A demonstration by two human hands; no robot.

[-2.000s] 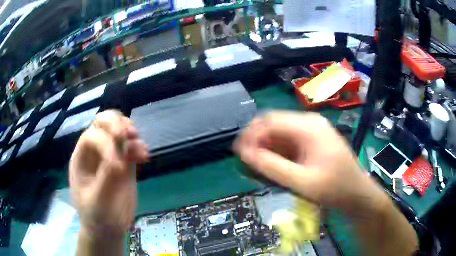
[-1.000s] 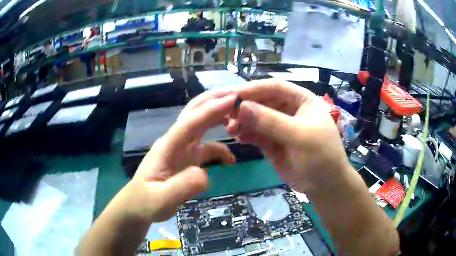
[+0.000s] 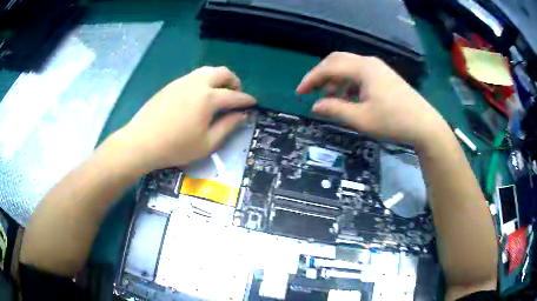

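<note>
The opened laptop base (image 3: 194,247) lies in front of me, its black motherboard (image 3: 300,188) exposed. An orange flat flex cable (image 3: 210,191) is at the board's left side. My left hand (image 3: 194,114) is at the base's upper left edge, thumb and fingertips close together at the board's top left corner; whether something thin is between them cannot be told. My right hand (image 3: 365,97) hovers over the top edge, thumb and forefinger apart, with nothing visible between them. A pale strip (image 3: 393,200) lies on the round silver area at the right.
Stacked closed laptops (image 3: 318,23) are behind the base. A bubble-wrap sheet (image 3: 53,111) is at the left. A red tray (image 3: 500,100) with yellow paper (image 3: 487,66) is at the upper right. A small red bag (image 3: 516,250) and loose parts are at the far right.
Both hands have moved down from in front of the shelves to the laptop's top edge and parted. The small dark thing between my fingertips no longer shows. The view has tilted down.
</note>
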